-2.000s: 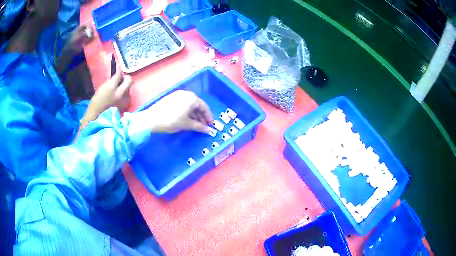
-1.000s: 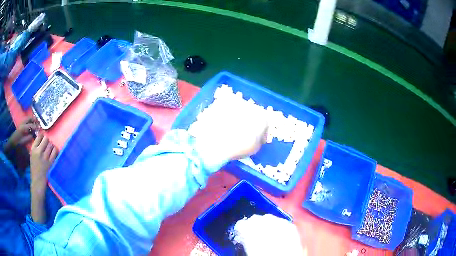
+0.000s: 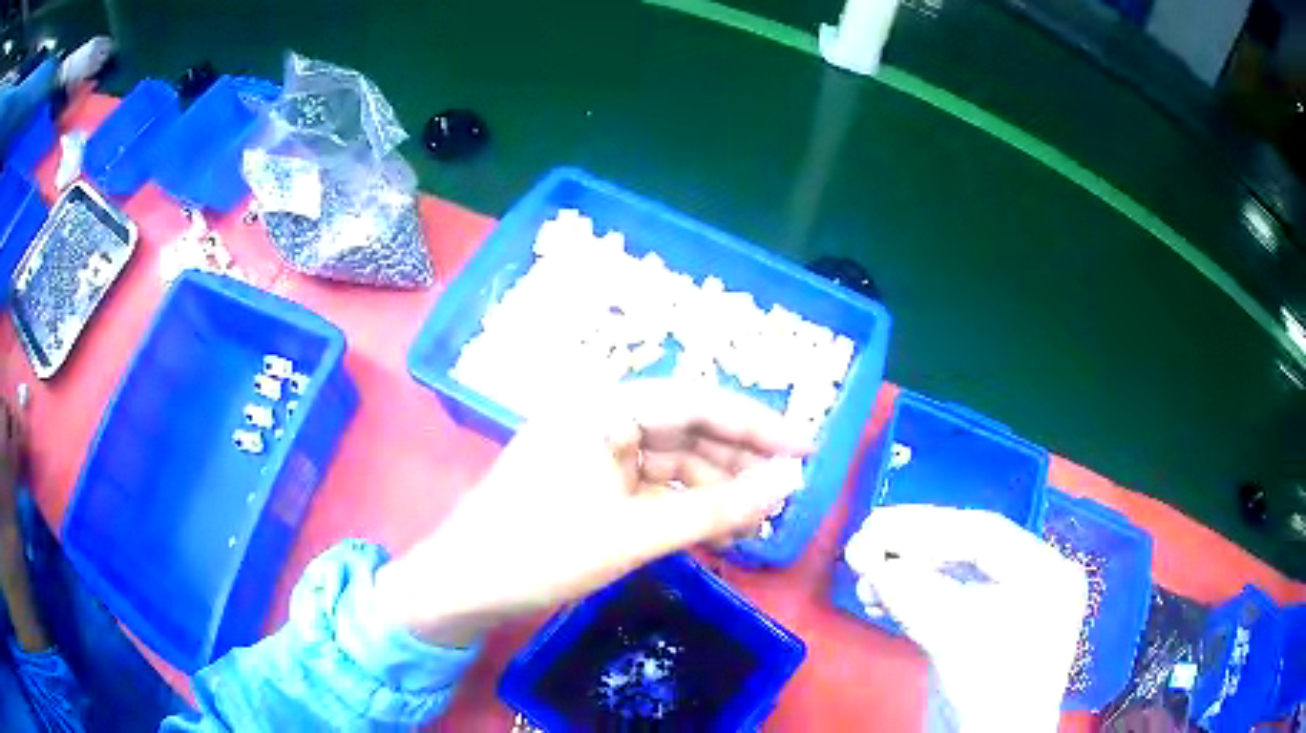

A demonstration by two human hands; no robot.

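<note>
My bare left hand (image 3: 645, 494) is palm up above the near edge of the housing bin, fingers curled. A small white housing (image 3: 792, 476) shows at its fingertips. The housing bin (image 3: 862, 351) is blue and holds many white blocks. My white-gloved right hand (image 3: 988, 594) is at the right, over the side bin, fingertips together; a tiny dark spot shows there, but glare hides whether it holds anything. The small parts bin (image 3: 766, 666), with a dark inside and shiny bits, is below my left hand. The finished-parts bin (image 3: 143, 430) at left holds a few spotted white blocks.
The side bin (image 3: 974, 458) and a bin of coppery pieces (image 3: 1110, 609) are at right, beside a dark plastic bag (image 3: 1167, 659). A clear bag of metal parts (image 3: 344, 215) and metal tray (image 3: 72, 272) are at left rear. Another person's arm (image 3: 22, 573) shows at the left edge.
My left hand has gone from the finished-parts bin to the housing bin, then drawn back, palm up. My gloved right hand has risen from the small parts bin to the right. The view has turned right.
</note>
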